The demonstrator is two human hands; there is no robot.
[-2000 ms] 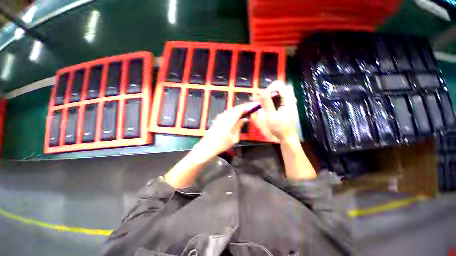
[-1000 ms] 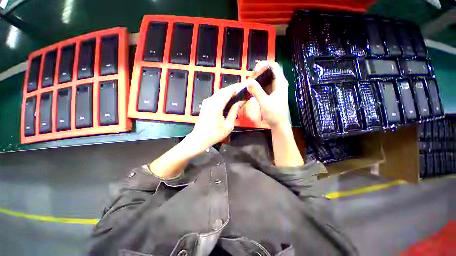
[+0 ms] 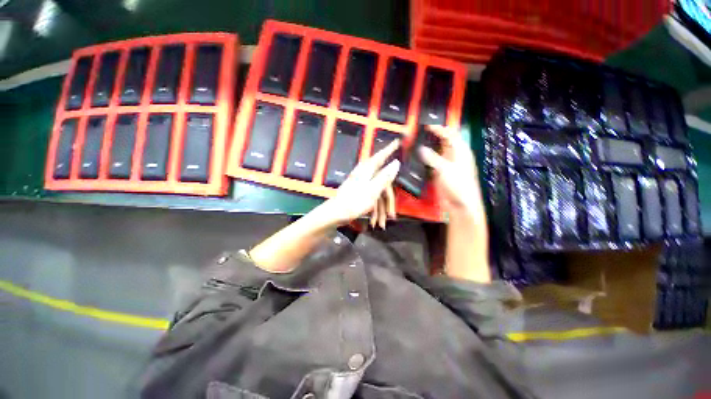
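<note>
A black covered phone (image 3: 413, 173) lies slightly tilted over the lower right slot of the middle red phone tray (image 3: 326, 115). My right hand (image 3: 454, 167) is at its right side, with thumb and fingers on its upper end. My left hand (image 3: 365, 189) is at its left, fingers apart, fingertips close to its left edge; whether they touch it is unclear. The other slots of this tray show black phone backs, one partly hidden by my left hand.
A finished red tray (image 3: 140, 113) with black phones lies to the left. A shiny black blister tray (image 3: 596, 160) with some grey-black covers lies to the right. A stack of red trays (image 3: 530, 27) stands behind. A cardboard carton (image 3: 616, 292) is below the bench edge at right.
The phone was held up, edge-on, between both hands; now it lies back-up over the lower right slot. My left hand's fingers have opened away from it. The view has shifted.
</note>
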